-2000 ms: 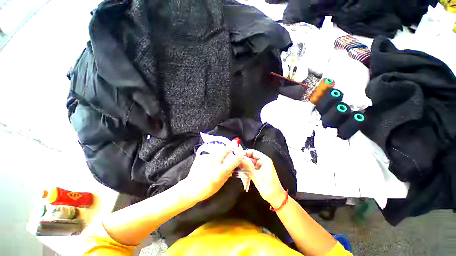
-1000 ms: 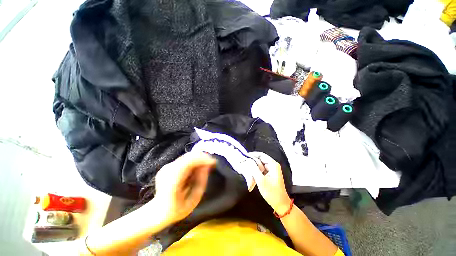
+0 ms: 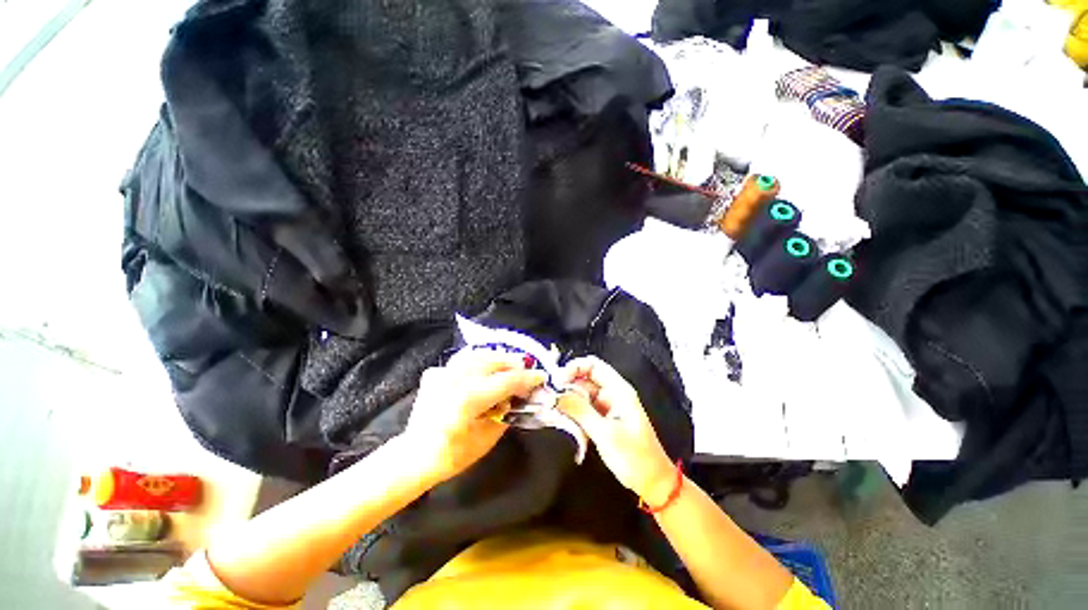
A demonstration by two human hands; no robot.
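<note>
A white shaped piece (image 3: pixel 495 338) with a curved edge and a pointed end lies on the black garment (image 3: pixel 543 471) in the lap. My left hand (image 3: pixel 468 411) pinches near the middle of the white piece, fingertips close to my right hand's. My right hand (image 3: pixel 606 423) holds the piece's right part; its lower tip hangs below the fingers. A small red spot shows at the left fingertips. A needle or thread between the fingers cannot be made out.
A large black garment pile (image 3: pixel 430 155) lies ahead and left. Black thread cones (image 3: pixel 782 262) and an orange-brown cone (image 3: pixel 747 209) lie right on white cloth. Another black garment (image 3: pixel 954 262) is far right. A red bottle (image 3: pixel 155 490) stands lower left; a blue basket (image 3: pixel 797 562) is lower right.
My left hand, raised away from the white piece a second ago, is back on it beside my right hand. The white piece is now bunched between both hands.
</note>
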